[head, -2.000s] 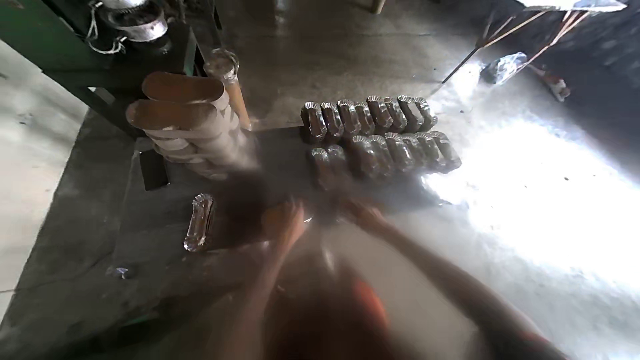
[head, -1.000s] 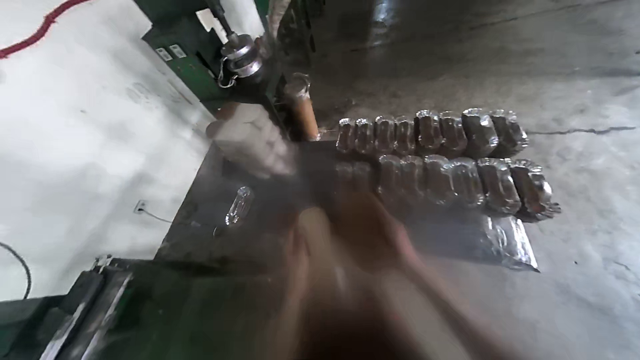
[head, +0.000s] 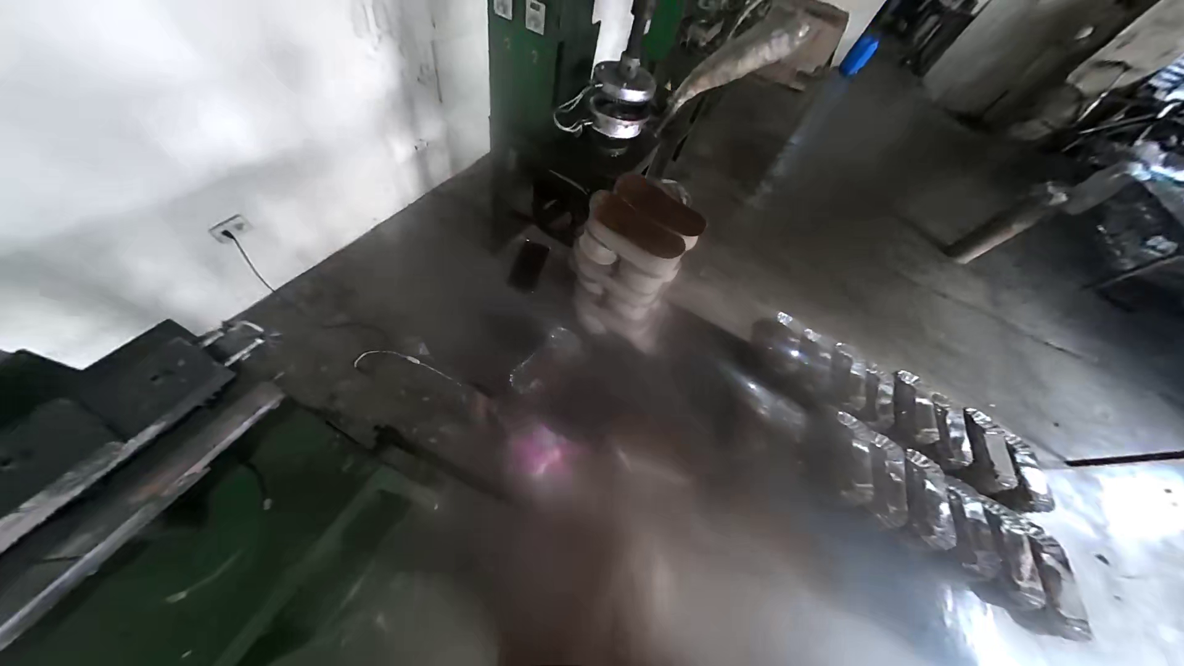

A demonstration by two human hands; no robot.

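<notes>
My left hand and my right hand show only as a brown smear (head: 592, 564) at the lower middle; their fingers, and anything in them, cannot be made out. A pink blurred spot (head: 543, 450) lies at the upper left of the smear. Beyond it stands a stack of long oval pieces with brown tops and pale sides (head: 638, 227). Nearer than the stack is a clear plastic tray or shell (head: 546, 359), faintly seen. Two rows of shiny, clear-wrapped dark oblong pieces (head: 953, 509) run along the right.
A dark flat rectangular object (head: 529, 265) lies left of the stack. Behind stands a green machine (head: 527, 83) with a round metal fixture (head: 622, 102). Green machinery with a metal rail (head: 139, 509) occupies the lower left. A wall socket (head: 229, 228) has a cable plugged in.
The view has swung strongly to the left, bringing in more wall and machinery. My hands, apart and partly visible two seconds ago, are now a blur.
</notes>
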